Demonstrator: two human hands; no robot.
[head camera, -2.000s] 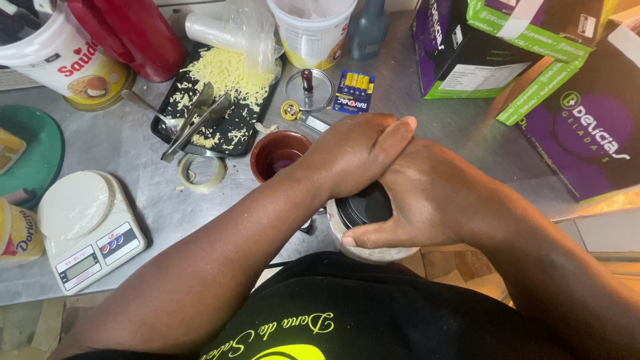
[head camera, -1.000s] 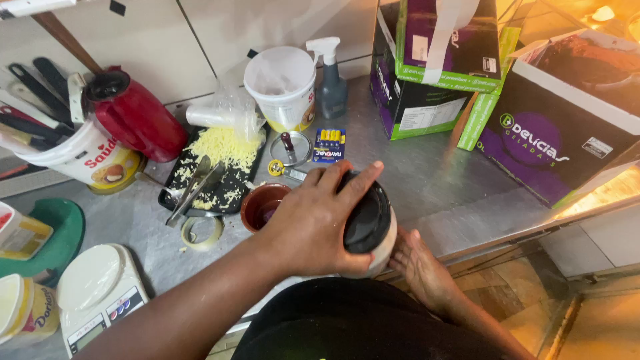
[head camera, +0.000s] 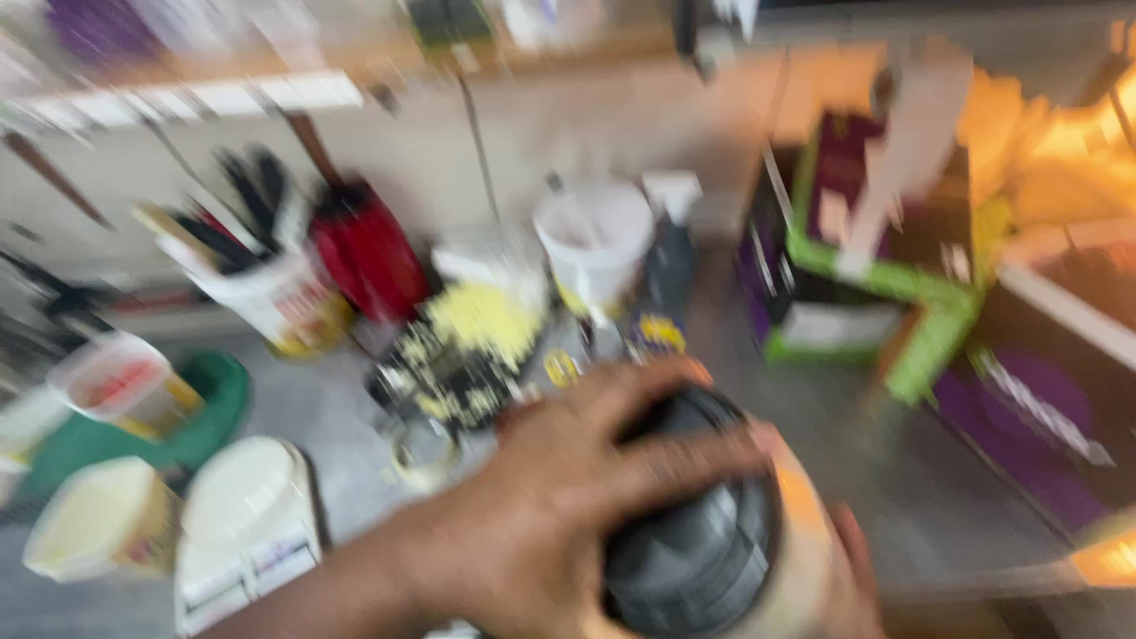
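My left hand (head camera: 612, 470) grips the black lid (head camera: 697, 532) of a pale jar (head camera: 803, 550), its fingers spread over the top. Along the jar's right side lies my right hand (head camera: 856, 568), mostly hidden behind it and holding the body. Beyond my left hand is a black tray (head camera: 461, 390) with shredded cheese (head camera: 488, 319) and a clear plastic bag on it. A roll of tape (head camera: 424, 454) lies in front of the tray. The view is blurred.
At left stand a kitchen scale (head camera: 240, 506), plastic tubs (head camera: 106, 515), a green board (head camera: 217, 399), a bucket of utensils (head camera: 284, 302) and a red thermos jug (head camera: 368, 248). Behind are a white bucket (head camera: 595, 240) and a spray bottle (head camera: 672, 240). Cardboard boxes (head camera: 887, 293) stand at right.
Two seconds ago my hands overlapped at the jar; now my left hand is on its lid and my right hand at its side. The view has swung up toward the wall.
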